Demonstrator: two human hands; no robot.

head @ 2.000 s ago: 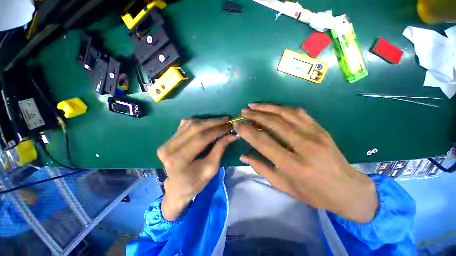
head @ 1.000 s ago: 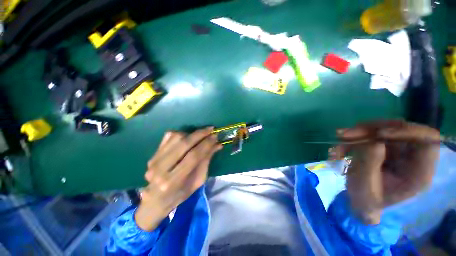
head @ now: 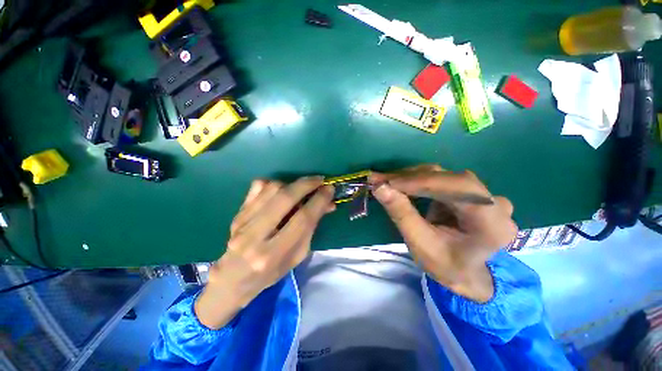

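My left hand (head: 272, 224) grips the left end of a small yellow rear housing (head: 347, 180) near the front edge of the green mat. Dark and silvery parts show inside the housing. A small display module (head: 358, 208) hangs from its near side. My right hand (head: 446, 217) holds slim tweezers (head: 468, 197) between thumb and fingers, lying across the hand, with the fingertips at the right end of the housing. The tweezers' tips are hidden or too small to tell.
Behind lie a yellow front housing (head: 413, 109), red blocks (head: 517, 91), a green holder (head: 472, 98) and a pale blade (head: 374, 20). At right are a white cloth (head: 585, 99), an amber bottle (head: 608, 32) and a black screwdriver (head: 633, 141). Black modules (head: 190, 61) stand left.
My right hand left the housing, picked up the tweezers from the mat at right, and has come back to the housing. The display module now hangs out. The camera view has shifted.
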